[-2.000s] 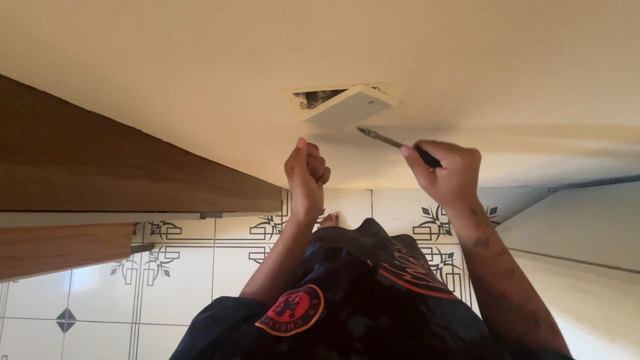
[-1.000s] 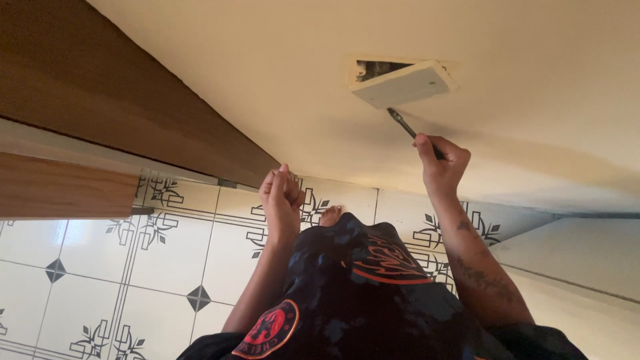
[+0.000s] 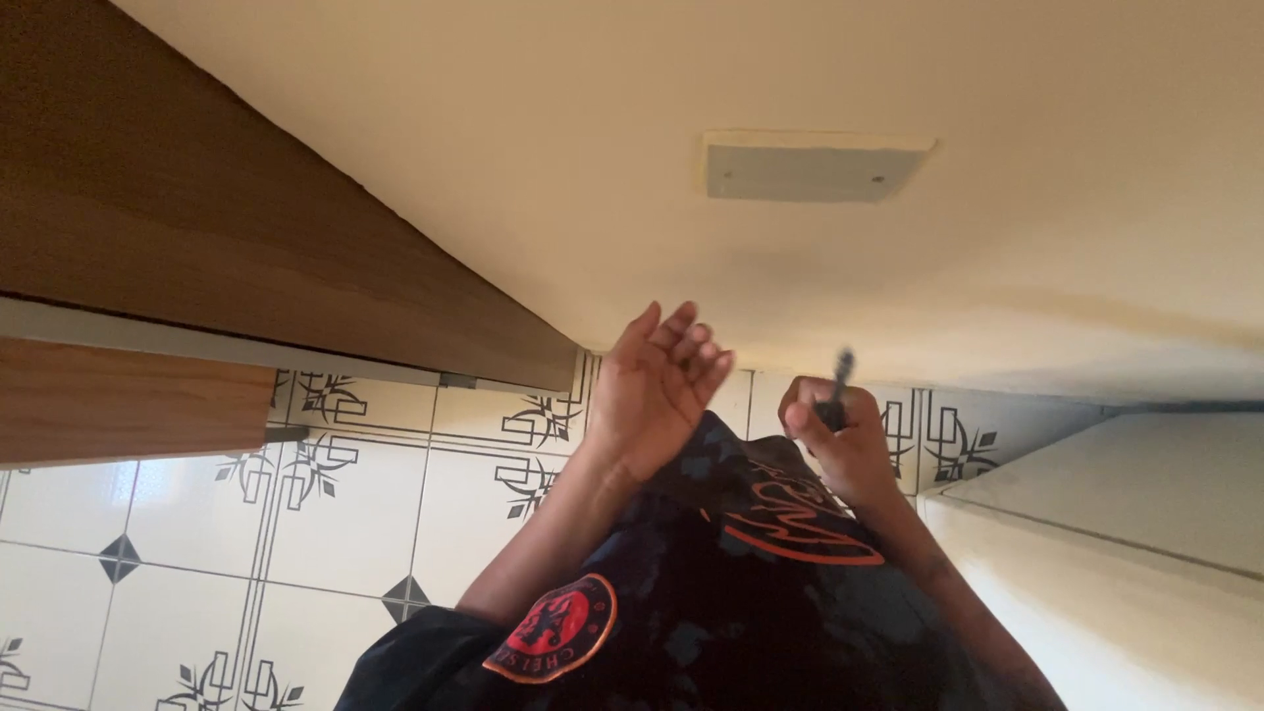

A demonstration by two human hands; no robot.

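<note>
A pale rectangular wall plate [image 3: 805, 173] lies flat over the opening in the cream wall, with a small hole or screw spot near each end. My right hand [image 3: 839, 434] grips a screwdriver [image 3: 841, 380] by its dark handle, the blurred shaft pointing up toward the wall, apart from the plate. Below and left of the plate, my left hand [image 3: 662, 390] is raised palm up with loosely curled fingers. Nothing clear shows in it.
The cream wall [image 3: 543, 128] spans the top. At left are a brown wooden door frame [image 3: 247, 227] and a wooden door edge [image 3: 128, 400]. Patterned floor tiles [image 3: 346, 513] lie below. A pale box-like surface [image 3: 1116, 583] stands at lower right.
The plate hung tilted with the opening partly showing; now it sits flat over it. My right hand has drawn the screwdriver down from the plate. My left hand has uncurled.
</note>
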